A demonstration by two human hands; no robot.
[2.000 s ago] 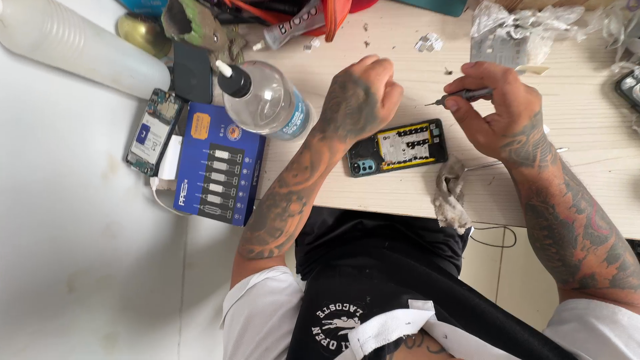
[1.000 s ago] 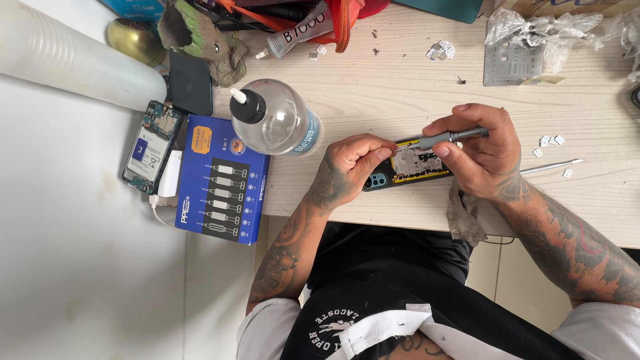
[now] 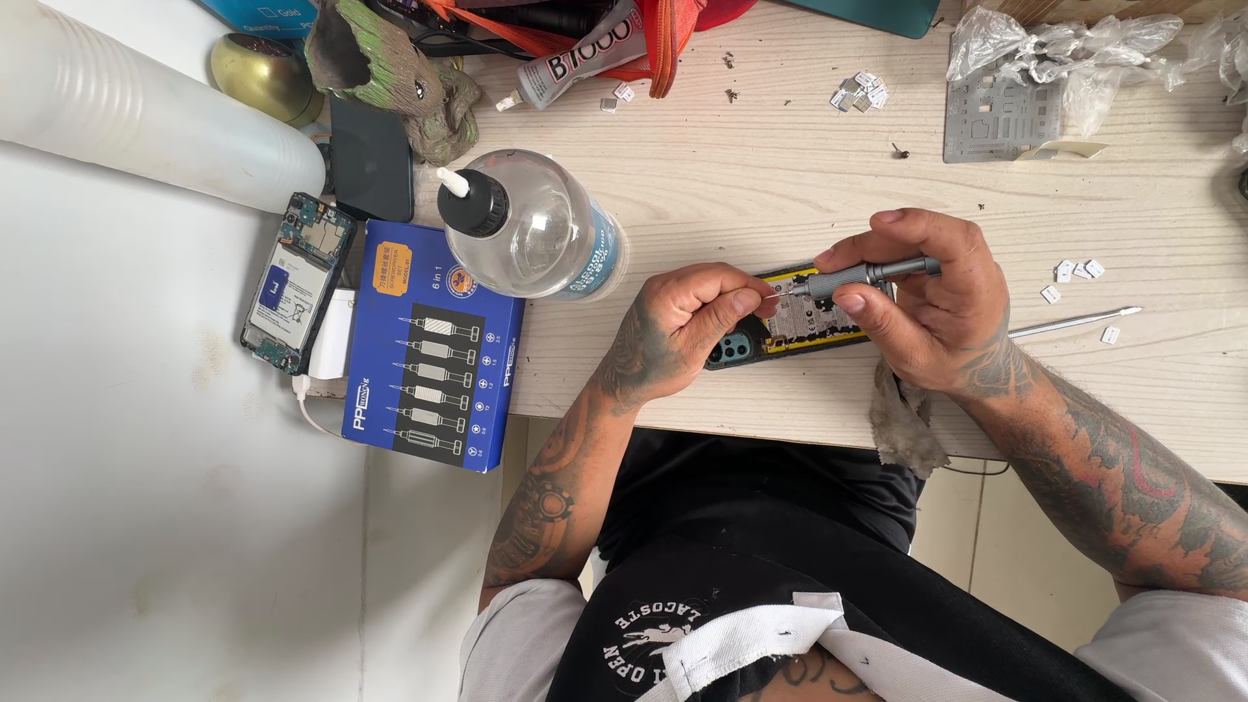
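My right hand (image 3: 921, 302) grips a grey precision screwdriver (image 3: 846, 280), held nearly level with its tip toward the left. The thumb and forefinger of my left hand (image 3: 687, 327) are closed at the thin tip of the driver. Beneath both hands lies an opened smartphone (image 3: 804, 336) with a yellow-edged interior and a blue camera block, partly hidden by my fingers. A dirty grey cloth (image 3: 902, 424) hangs over the table edge below my right hand. A metal prying tool (image 3: 1072, 324) rests to the right of it.
A clear alcohol bottle (image 3: 536, 229) stands left of my left hand, beside a blue screwdriver-set box (image 3: 429, 346). A second opened phone (image 3: 297, 283) lies further left. Behind are a glue tube (image 3: 585, 57), a metal stencil (image 3: 999, 117), plastic bags (image 3: 1072, 49), small white pieces (image 3: 860, 91) and loose screws.
My left hand has moved from beside the phone to the screwdriver's tip. My right hand has brought the screwdriver over the phone, which lay more exposed two seconds ago.
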